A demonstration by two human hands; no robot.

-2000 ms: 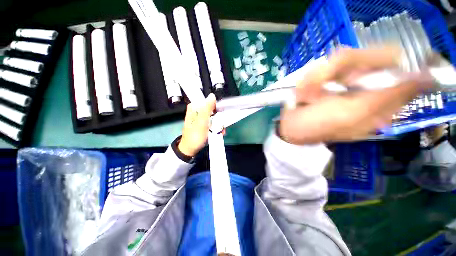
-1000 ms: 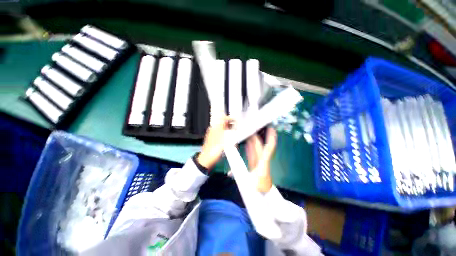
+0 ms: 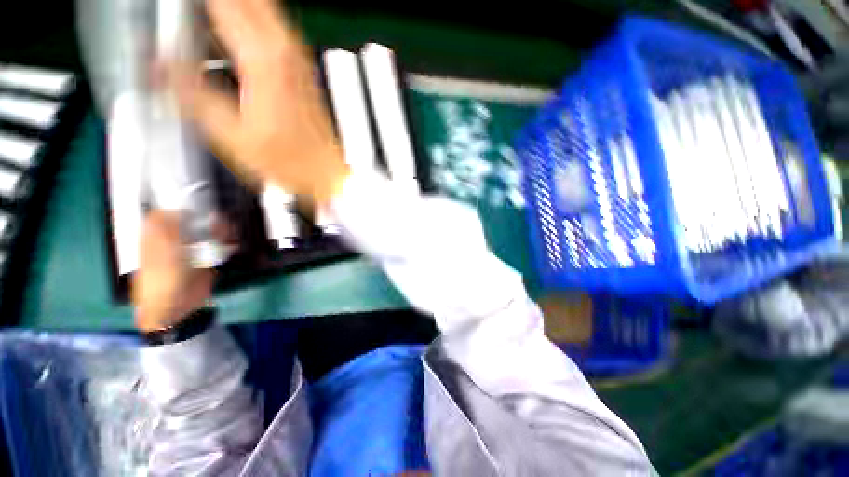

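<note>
My left hand (image 3: 172, 275), with a dark wristband, is at the near end of a blurred white bundle (image 3: 172, 149) at the left part of the black tray (image 3: 335, 247). It looks closed on the bundle. My right hand (image 3: 270, 116) is over the tray beside the bundle's upper part, fingers spread and blurred; whether it touches the bundle I cannot tell. White bars (image 3: 386, 107) lie in the tray's right slots. Small clear pieces (image 3: 470, 154) lie loose on the green bench, right of the tray.
A blue basket (image 3: 596, 186) full of bars stands at the right. A second tray of bars (image 3: 28, 110) is at the far left. A lined blue bin (image 3: 70, 401) is at lower left. A lower blue crate (image 3: 638, 335) shows below the bench.
Both hands have moved left, from in front of the tray to over its left part. The fanned bars now look gathered into an upright, blurred bundle. The right hand's fingers are now spread.
</note>
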